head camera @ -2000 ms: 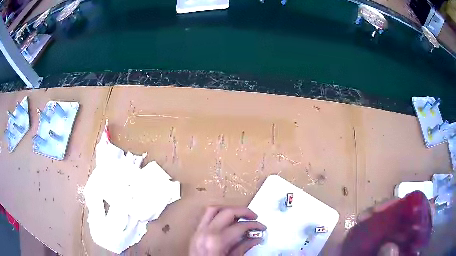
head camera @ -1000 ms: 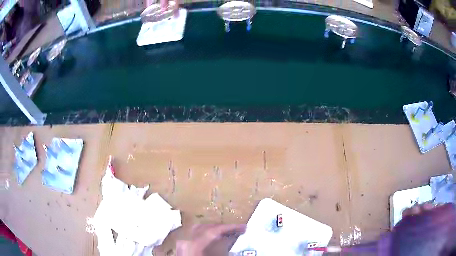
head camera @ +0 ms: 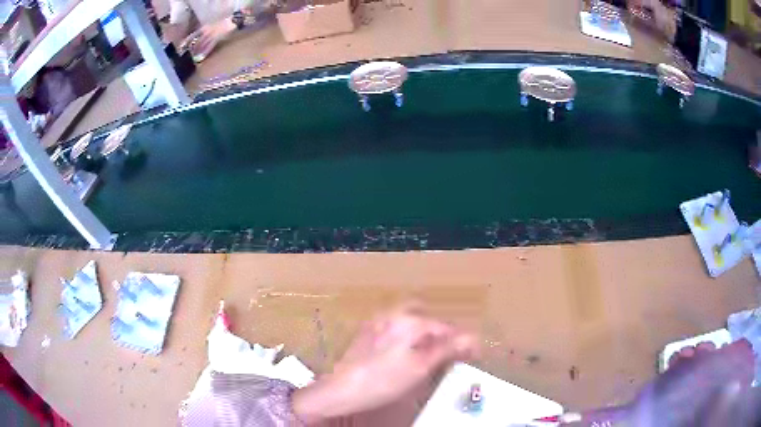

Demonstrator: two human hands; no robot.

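A white square plate point(head camera: 488, 404) lies at the bottom centre, cut off by the lower edge, with a short metal post standing on it. My left hand point(head camera: 388, 354) is blurred above the bench at the plate's upper left corner; its grip cannot be made out. My right hand point(head camera: 701, 354) is blurred at the lower right, closed around the purplish glue bottle point(head camera: 659, 404). The bottle's thin nozzle points left over the plate's right part. A crumpled white rag point(head camera: 238, 354) with a red tip lies left, partly behind my left sleeve.
Plates with posts stand on the bench at left point(head camera: 146, 310) and right point(head camera: 713, 232). The green belt point(head camera: 375, 171) crosses beyond, carrying footed round discs point(head camera: 378, 79). A white frame post point(head camera: 58, 179) rises at left. A cardboard box point(head camera: 317, 21) and a person's arm are at the far bench.
The view has tilted up, showing more of the far bench. My left hand has moved up and forward from the plate's left side. The bottle's nozzle has come over the plate since the earliest frame.
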